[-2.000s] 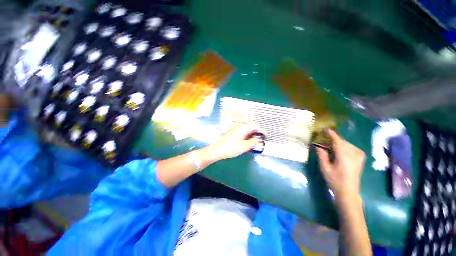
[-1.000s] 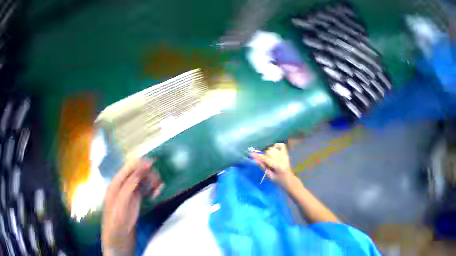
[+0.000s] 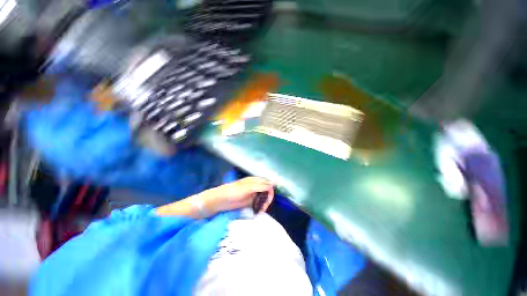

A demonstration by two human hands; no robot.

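Observation:
My left hand is at the bench's front edge, over my lap, with its fingers closed on a small dark rounded part that looks like a watch module. The frame is blurred, so its details do not show. My right hand is not in view. The pale lined adhesive strip sheet lies on the green bench beyond my hand. The amber Kapton sheet lies at its left with white backing paper. A fainter amber sheet lies at its right.
A black component tray stands at the left, with another dark tray behind it. A purple-grey smartphone lies at the right on white paper. A person in a blue smock sits at the left. A blurred grey arm crosses the upper right.
The view has swung left. My left hand has moved from over the bench, beside the sheet, to the front edge. My right hand has gone out of view.

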